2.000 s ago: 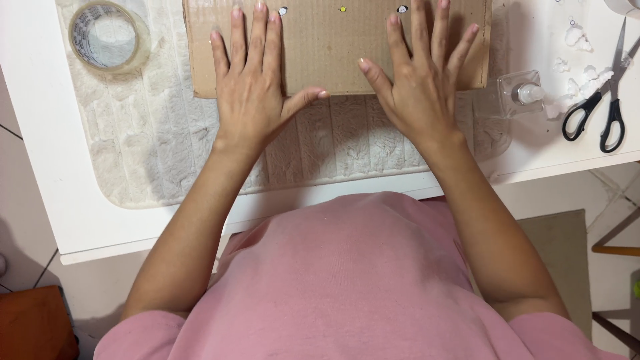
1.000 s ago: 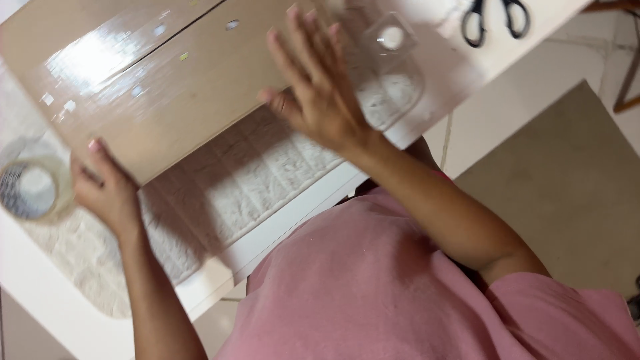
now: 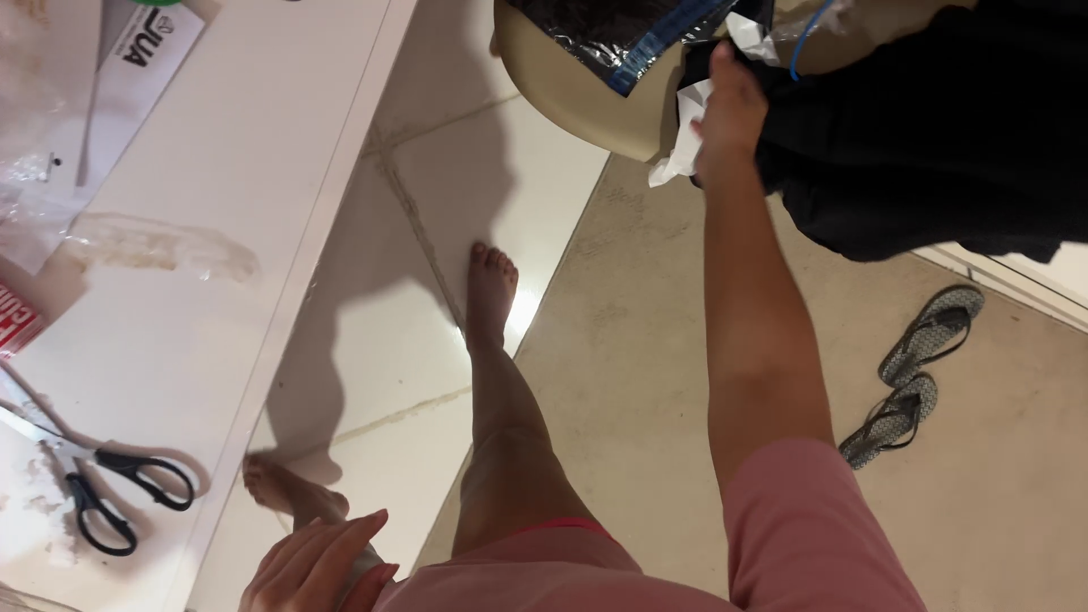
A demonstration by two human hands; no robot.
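My right hand (image 3: pixel 733 115) reaches over a beige chair (image 3: pixel 561 93) and touches crumpled white paper (image 3: pixel 684 136); whether the fingers grip it is hidden. Beside the hand lie a black cloth (image 3: pixel 909 144) and a black plastic bag (image 3: pixel 586 34) with a blue strip. Low in the view, my left hand (image 3: pixel 319 565) hangs near the table's edge with nothing seen in it, its thumb apart from the fingers. Scissors with black handles (image 3: pixel 85 467) rest on the white table (image 3: pixel 246 170), left of that hand.
Clear plastic wrap (image 3: pixel 34 178), a printed white sheet (image 3: pixel 144 68) and a red box (image 3: pixel 15 321) are on the table. A pair of flip-flops (image 3: pixel 931 336) lies on the beige mat (image 3: pixel 629 340). My bare feet are on the tiled floor.
The view has swung far to the right, from the cardboard to the chair. Both hands have left the cardboard; my right hand is now at the paper on the chair.
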